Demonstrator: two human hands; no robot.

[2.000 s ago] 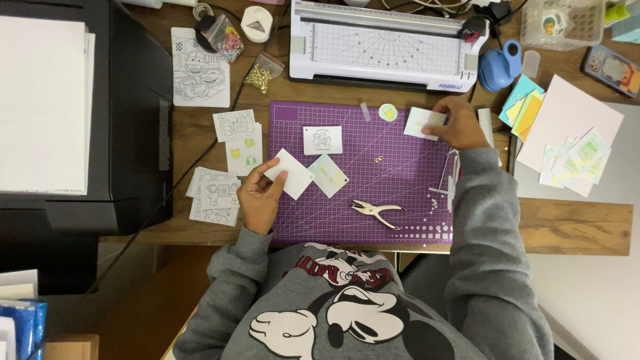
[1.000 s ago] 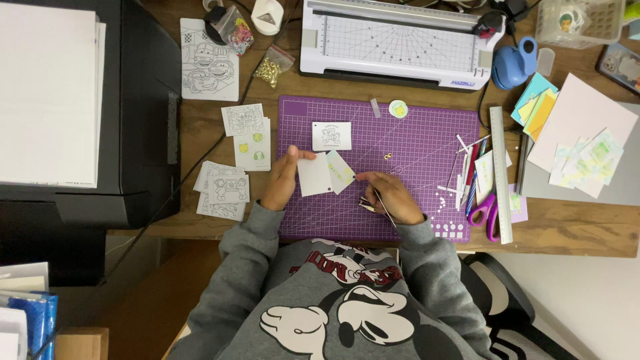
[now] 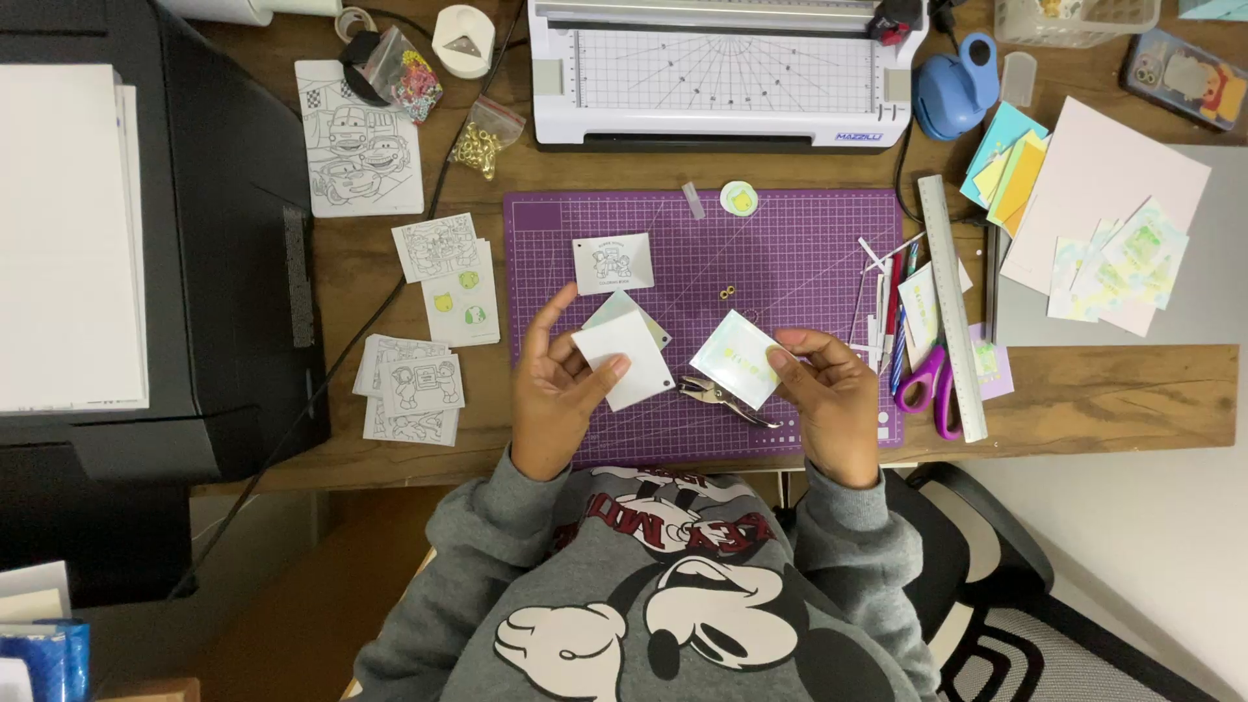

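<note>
My left hand pinches a white card with a punched hole at its lower right corner. Partly beneath it lies a pale green card, also punched. Between thumb and fingers of my right hand is a pastel card with small yellow-green printing. A metal single-hole punch lies on the purple cutting mat, between my hands. Above my left hand rests a white card with a line drawing and a hole at its upper left. Small gold eyelets and a round sticker are farther up the mat.
A paper trimmer stands behind the mat. At right are a ruler, purple-handled scissors, a blue craft punch and paper sheets. Left are drawing cards, a bag of eyelets and a black printer.
The hole punch, at my right hand a second ago, now lies on the mat. My right hand now holds the pastel card. My left hand still has the white card.
</note>
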